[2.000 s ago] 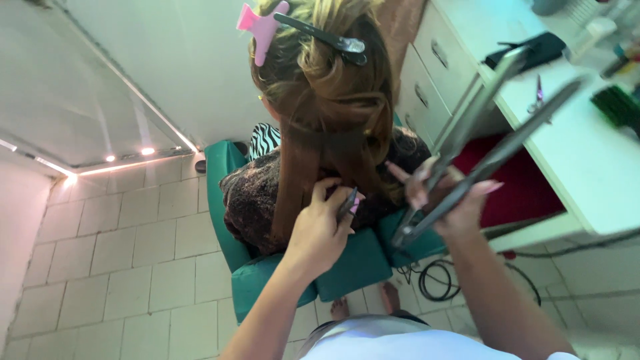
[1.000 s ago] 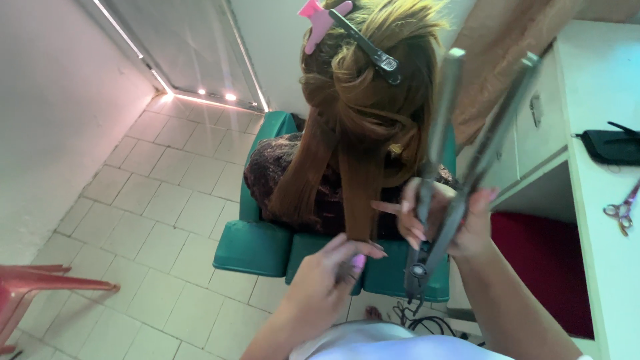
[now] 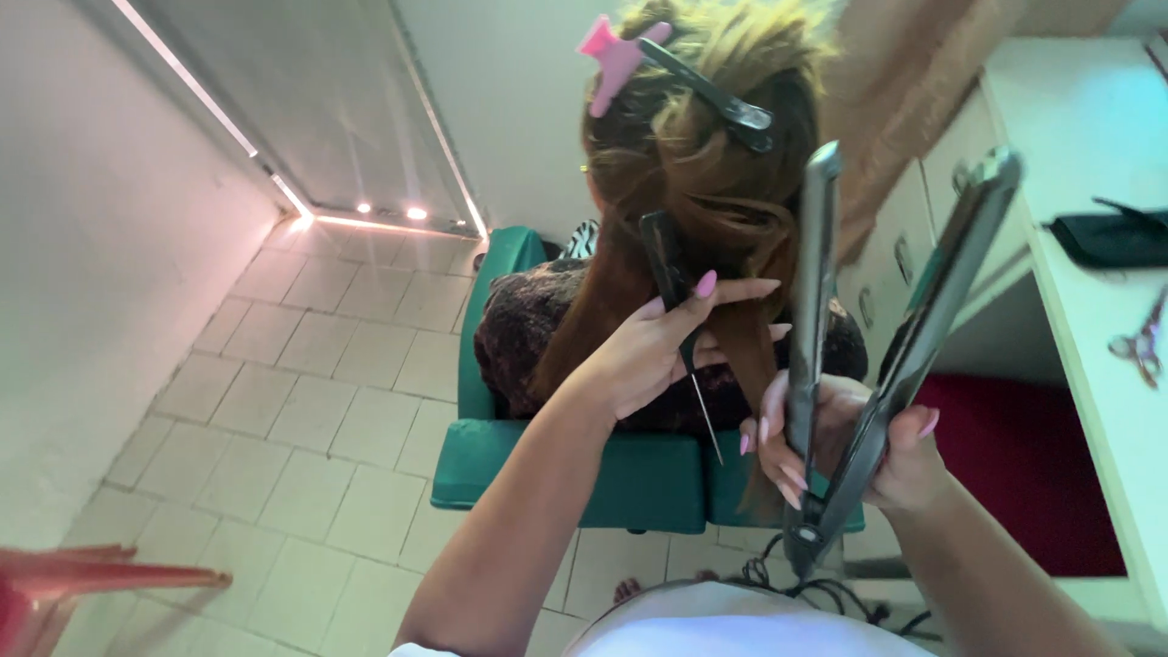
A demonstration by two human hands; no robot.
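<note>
A person with long brown hair (image 3: 703,182) sits in a green padded chair (image 3: 566,474), back toward me. A pink butterfly clip (image 3: 616,62) and a dark alligator clip (image 3: 712,89) pin the upper hair. My left hand (image 3: 652,356) grips a black rat-tail comb (image 3: 671,274), its thin metal tail pointing down, and its fingers are around a hanging section of hair. My right hand (image 3: 844,447) holds a flat iron (image 3: 812,301) with its plates spread apart and pointing up. The right fingers are beside the lower end of that section; whether they pinch it is unclear.
At the right stands a white counter (image 3: 1086,237) with drawers, carrying a black pouch (image 3: 1109,239) and scissors (image 3: 1141,342). Below it is a red surface (image 3: 1022,474). A black cord (image 3: 839,598) lies under the iron. A red plastic piece of furniture (image 3: 109,577) stands lower left, on the tiled floor.
My left hand has moved up from the lower end of the hair section to its middle, and the comb now shows clearly. The flat iron stays spread in my right hand.
</note>
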